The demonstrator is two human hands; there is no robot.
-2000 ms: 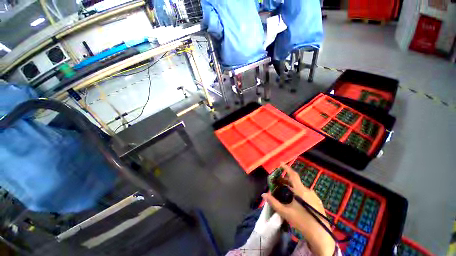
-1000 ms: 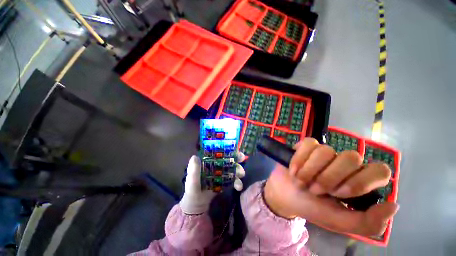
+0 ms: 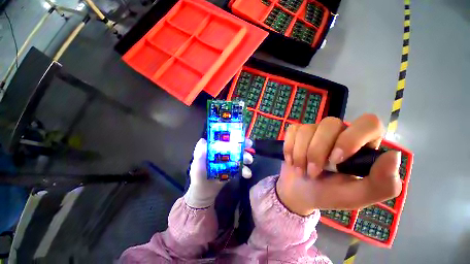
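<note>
My left hand (image 3: 203, 175), in a thin white glove, holds a green circuit board strip (image 3: 225, 166) upright by its lower sides, thumb on the left edge and fingertips on the right. The strip has several joined small boards, each with an orange-copper part. My bare right hand (image 3: 335, 165) is closed around a slim black torch (image 3: 268, 148) that points left at the strip. Its blue-white light falls on the strip's middle boards. The torch tip is close to the strip's right edge; whether they touch is unclear.
A red compartment tray of green boards (image 3: 295, 86) in a black tote is just beyond the hands. Empty red trays (image 3: 178, 46) lie at an angle at upper left. Another filled tray (image 3: 304, 11) is at the top. A loose red tray (image 3: 394, 219) is right, by striped tape (image 3: 402, 77).
The strip has risen slightly. The torch has moved left and turned more level, and its light has shifted from the strip's top to its middle. Earlier, both hands were close together and the view looked further ahead.
</note>
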